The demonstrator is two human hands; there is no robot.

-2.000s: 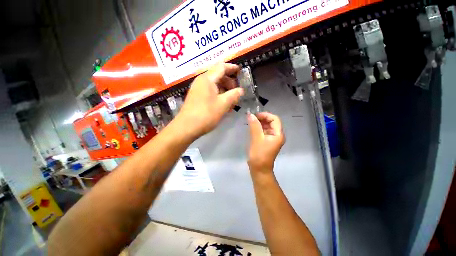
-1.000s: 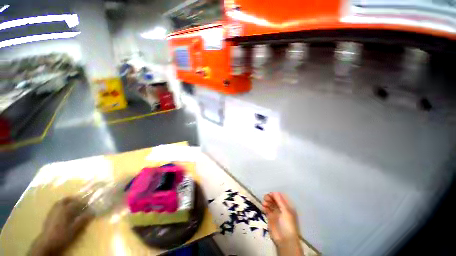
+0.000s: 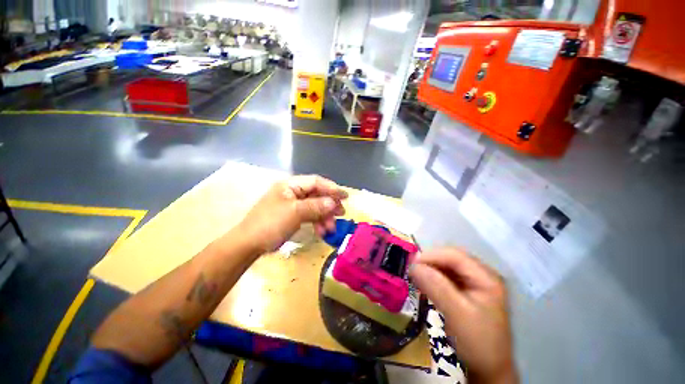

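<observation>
The magenta block (image 3: 368, 274) sits on a cream base block (image 3: 359, 302) over a dark round base (image 3: 353, 330). A black insert (image 3: 394, 259) lies in its top. My left hand (image 3: 300, 210) is raised above the board left of the block, thumb and fingertips pinched together; whether a small part is between them is too small to tell. My right hand (image 3: 466, 292) is at the block's right side, fingertips beside the black insert, slightly blurred; what it holds cannot be told. A blue crumpled cloth (image 3: 342, 229) lies behind the block.
The tan board (image 3: 248, 289) lies under the work. Small black pieces (image 3: 439, 341) lie on the pale ledge, partly behind my right hand. The orange control box (image 3: 496, 82) and hanging clips (image 3: 599, 103) are at the upper right. Papers (image 3: 541, 217) are on the grey wall.
The view has turned left from the overhead clips to the board. My left hand has moved from the board's left to near the block. My right hand has come to the block's right side.
</observation>
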